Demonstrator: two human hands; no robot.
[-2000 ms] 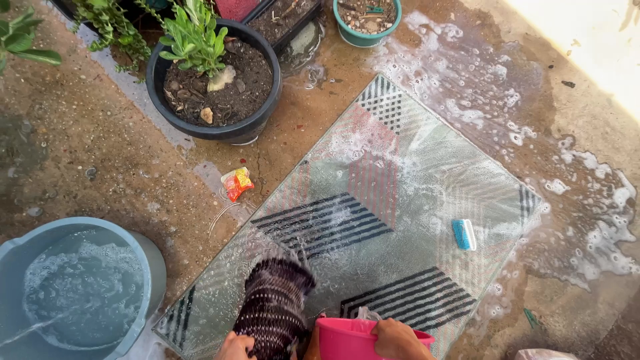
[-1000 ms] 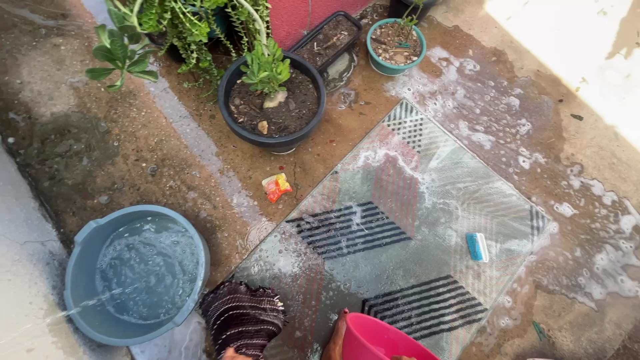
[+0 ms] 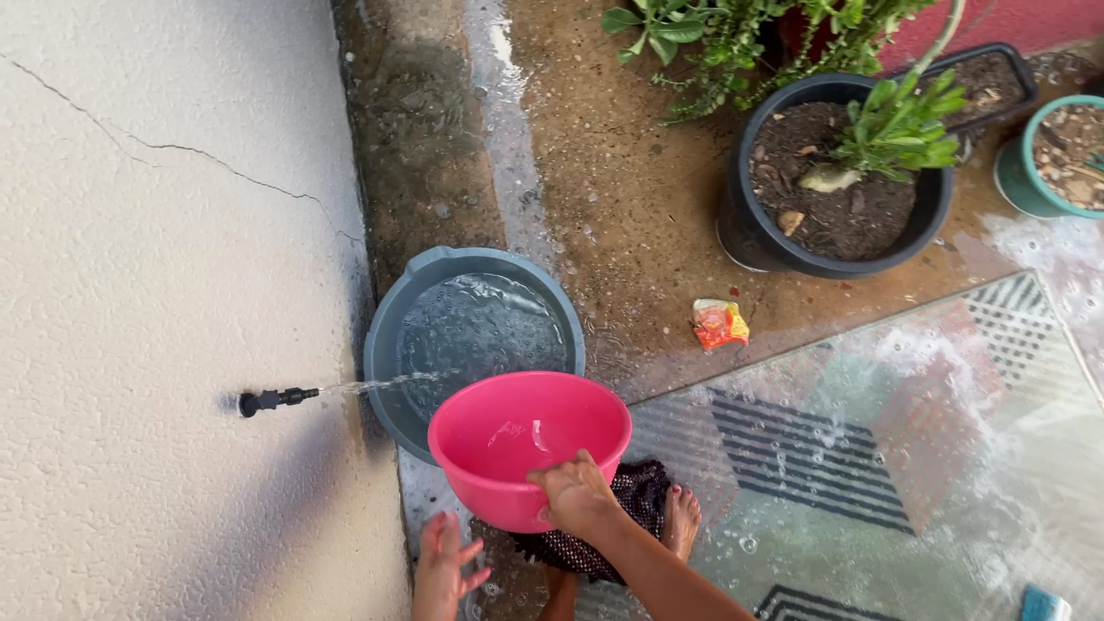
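My right hand grips the near rim of a pink plastic basin, which is tilted and partly overlaps a larger grey-blue plastic tub. Water from a black wall tap runs into the tub, which holds water. My left hand is empty with its fingers apart, just below and left of the basin. A dark knitted cloth lies by my bare feet, partly hidden by the basin. To the right spreads a wet, soapy patterned rug, with a blue and white brush or sponge at the bottom edge.
A textured white wall bounds the left side. A black plant pot, a teal pot and a dark rectangular planter stand at the upper right. A red and yellow wrapper lies on the wet concrete floor.
The view has swung left, bringing the wall and tap into sight. The pink basin has moved from over the rug to the tub. My left hand, near the dark cloth two seconds ago, is now away from it.
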